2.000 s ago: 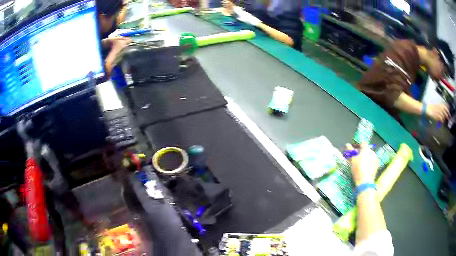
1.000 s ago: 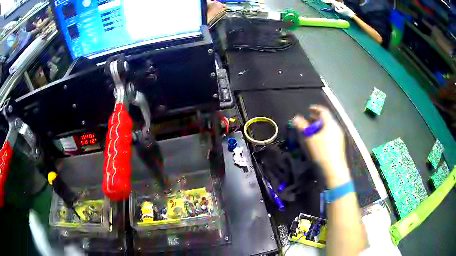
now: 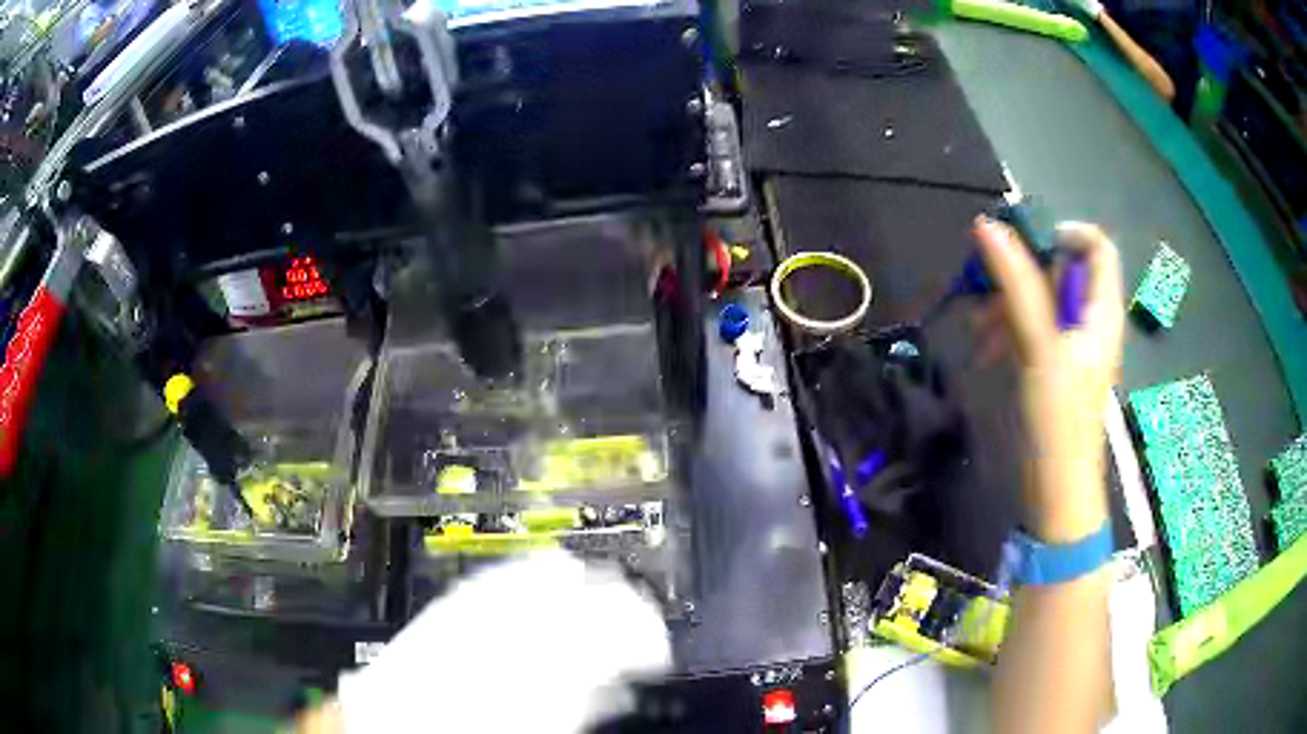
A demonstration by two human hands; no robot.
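Note:
My right hand, bare with a blue wristband, is raised over the black mat. A purple marker pen is held in its fingers, and a dark tool shows at its fingertips. My left hand, in a white glove, is blurred at the front of the right station; its fingers and any hold are unclear. A power supply board lies just beyond it, under a clear acrylic cover. Another board sits under the left station's clear cover.
Right of the fixture are a yellow-rimmed tape roll, a black pouch with purple pens, and a yellow-edged board. Green boards and a yellow-green strip lie on the conveyor. A red handle is far left.
My gloved left hand has come to the right station's front. Its red handle has swung up out of view and the cover is raised. My right hand now shows a dark tool.

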